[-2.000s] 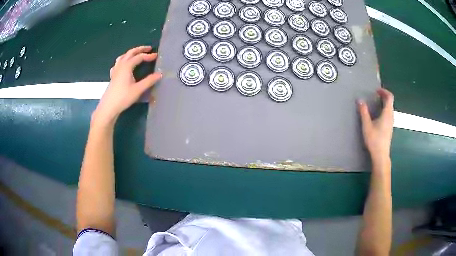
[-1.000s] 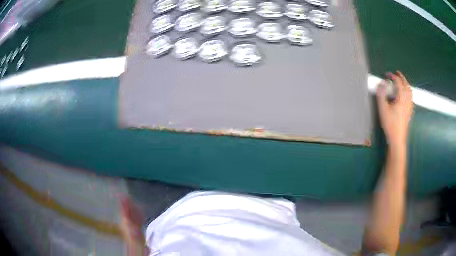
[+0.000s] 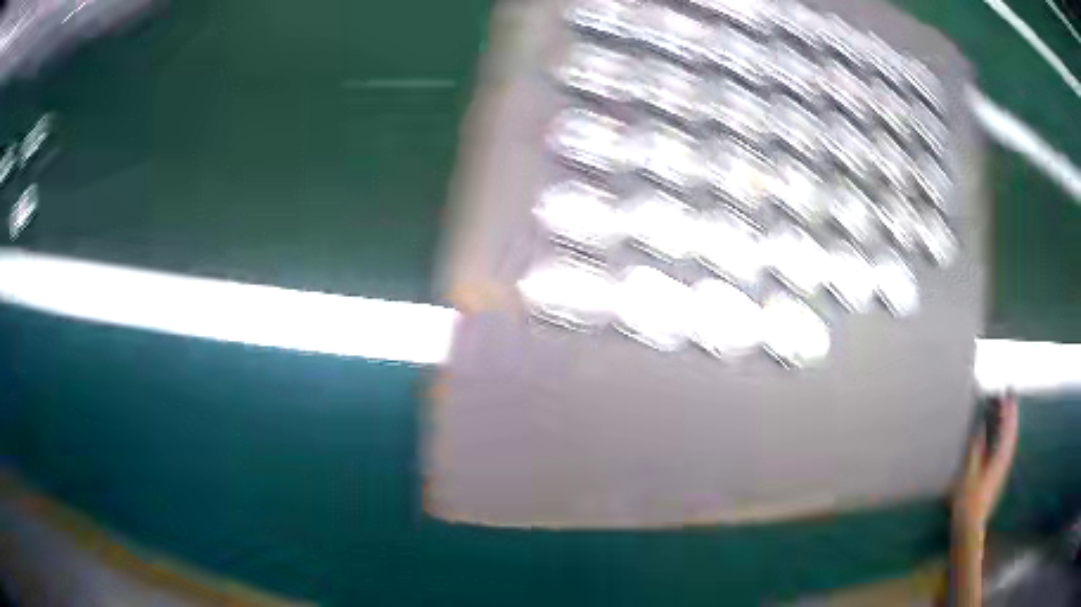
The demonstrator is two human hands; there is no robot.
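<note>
The grey loading board [image 3: 711, 439] lies on the green conveyor belt in front of me. Rows of round silver discs [image 3: 654, 304], blurred by motion, cover its upper part, and its near part is bare. My right hand [image 3: 991, 453] is at the board's near right corner, small and blurred. Whether it touches the board or holds anything cannot be told. My left hand is not in view.
The green conveyor belt [image 3: 273, 166] extends to both sides, with a white line [image 3: 213, 318] running along it. A few small blurred discs [image 3: 24, 209] lie on the belt at the far left. A yellow floor line shows at the lower left.
The view has shifted, so the board appears lower and further right. My left hand has left the board and gone out of view. My right hand appears lower, nearer the board's corner.
</note>
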